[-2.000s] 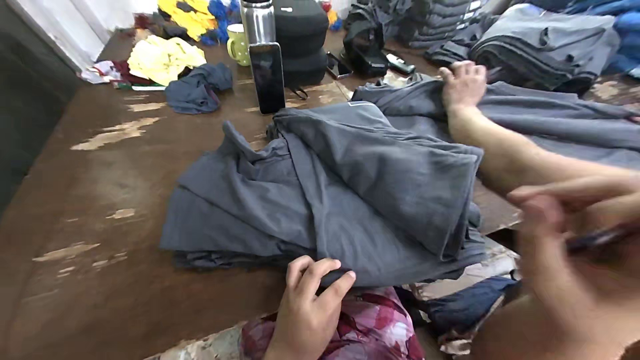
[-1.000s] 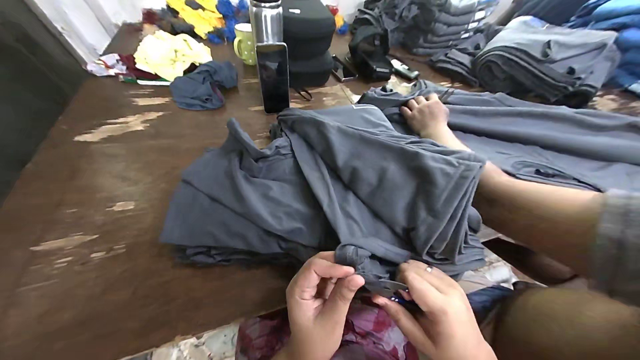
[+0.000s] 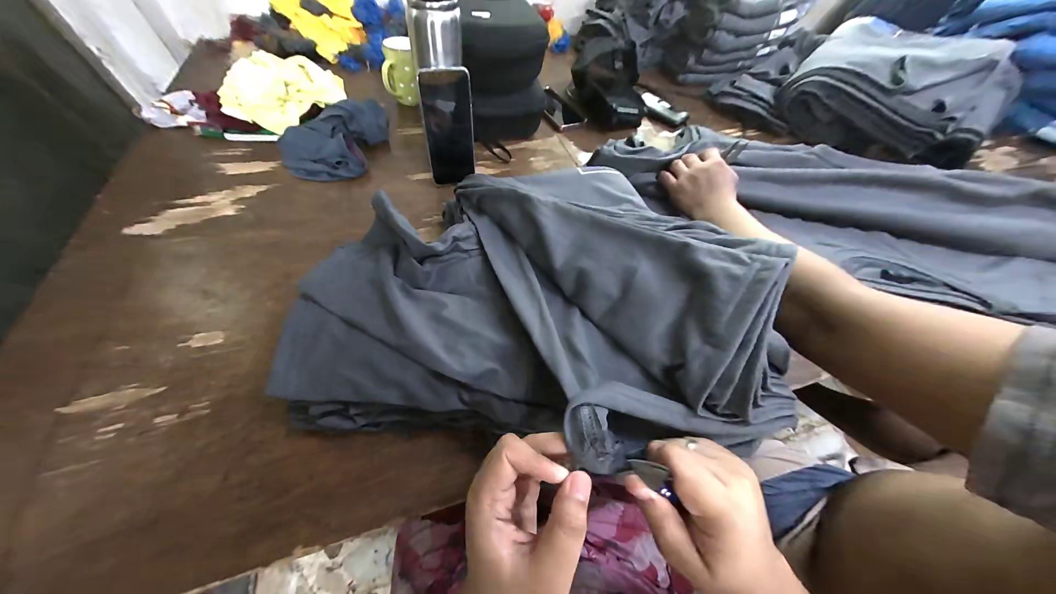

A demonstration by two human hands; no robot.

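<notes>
A pile of grey fabric garments [image 3: 528, 305] lies before me on the worn wooden table. At its near edge a looped grey band with a seam [image 3: 596, 433] hangs towards my lap. My left hand [image 3: 528, 511] has its thumb and fingertips at the band's lower end; whether they pinch it is hard to tell. My right hand [image 3: 701, 511] holds a small tool with metal and dark blue parts, likely thread snips [image 3: 652, 474], beside the band's end. The tool is mostly hidden by the fingers.
Another person's hand [image 3: 701, 183] rests on grey garments [image 3: 891, 198] at the right, the forearm reaching in close to my right hand. Behind the pile stand a smartphone [image 3: 446, 124], a steel bottle [image 3: 435, 37], a green mug [image 3: 399, 73] and black cases [image 3: 502, 66]. Folded garments [image 3: 899, 91] lie back right.
Two seconds ago my left hand lay at the pile's near edge; both my hands are now together at the looped band. The other person's hand has moved down onto the garments.
</notes>
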